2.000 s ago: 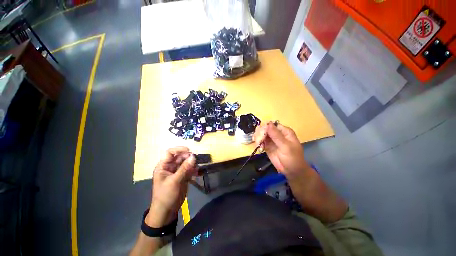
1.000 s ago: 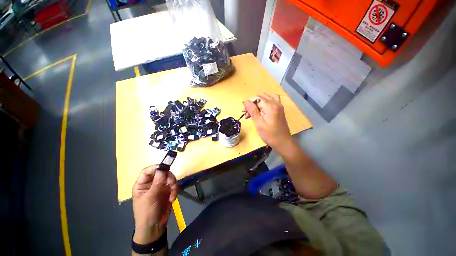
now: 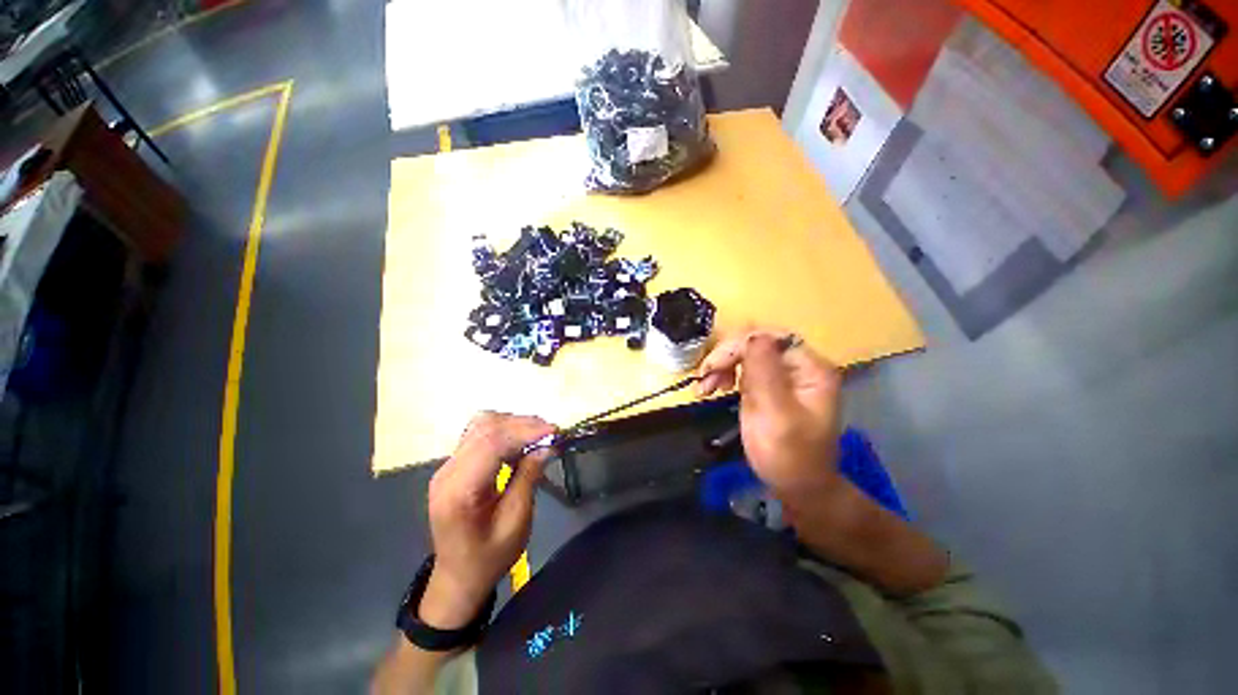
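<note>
My left hand (image 3: 482, 496) pinches a small black part (image 3: 554, 441) at the table's front edge; fingers hide much of it. My right hand (image 3: 781, 407) holds a thin dark brush (image 3: 638, 401), slanting down to the left, its tip at the small part. A whitish cup (image 3: 680, 330) with a black opening stands on the table, left of and beyond my right fingers. A loose pile of black parts (image 3: 557, 292) with white glints lies left of the cup.
A clear bag of black parts (image 3: 642, 122) stands at the far end of the yellow-tan table (image 3: 801, 231). A white table (image 3: 475, 61) is beyond. An orange machine (image 3: 1086, 82) is at upper right. A blue bin (image 3: 869, 475) is below the table, right.
Since one second ago, the brush has moved from beside the cup to the small part. My left hand has turned the part and brought it nearer the brush. The view has shifted.
</note>
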